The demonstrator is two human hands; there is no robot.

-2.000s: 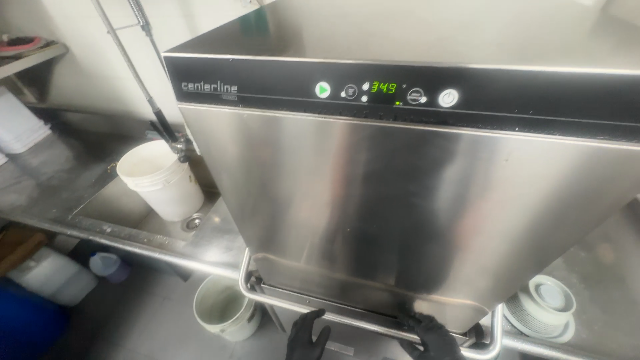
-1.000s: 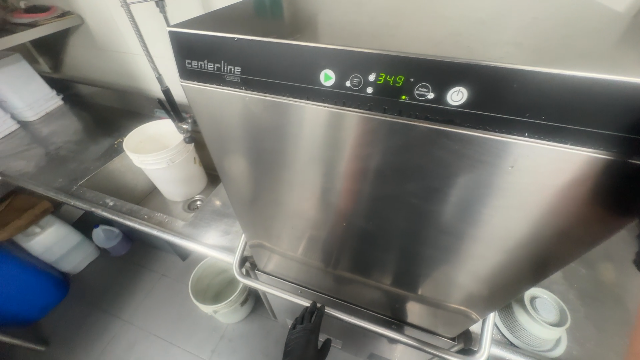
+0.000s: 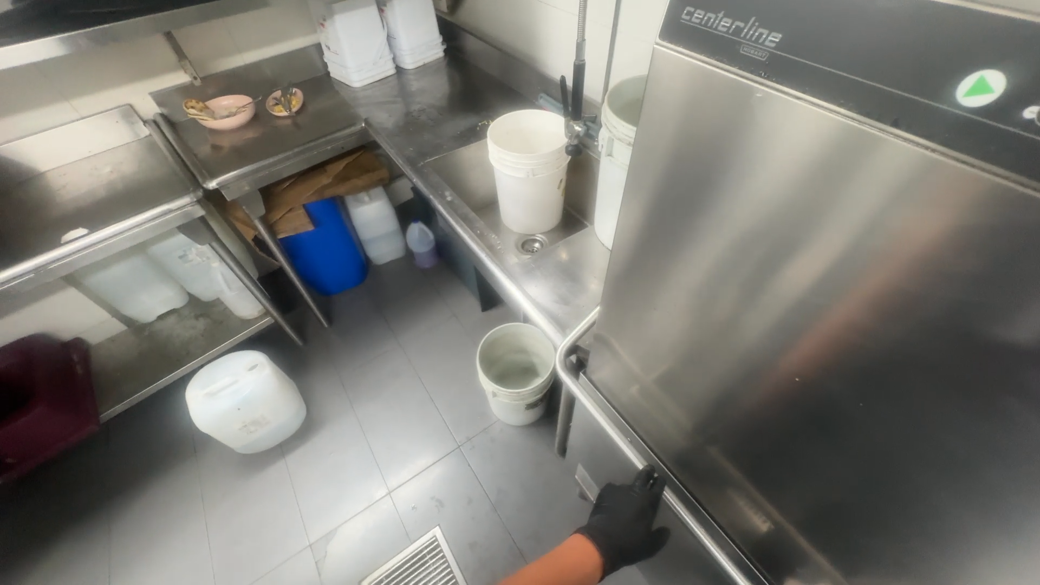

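Observation:
My left hand (image 3: pixel 626 520), in a black glove, reaches in from the bottom and touches the bar handle (image 3: pixel 621 443) of a stainless steel commercial dishwasher (image 3: pixel 780 284) at the right. The fingertips rest at the bar; whether they curl round it cannot be told. The dishwasher's hood is down, and a green start symbol (image 3: pixel 981 88) shows on its black panel. My right hand is out of view. Left of the machine, a white plastic bucket (image 3: pixel 528 183) stands in the steel sink, and another bucket (image 3: pixel 619 146) is partly hidden behind the machine.
A bucket (image 3: pixel 516 370) stands on the tiled floor under the counter edge. A white plastic jug (image 3: pixel 246 402) lies farther left, and a floor drain grate (image 3: pixel 418 561) is at the bottom. Pink bowls (image 3: pixel 223 112) sit on the steel counter. A blue container (image 3: pixel 325 248) is below.
The view has swung left. Two seconds ago both gloved hands were at the dishwasher's handle; now only my left hand shows there, and my right hand has left the view.

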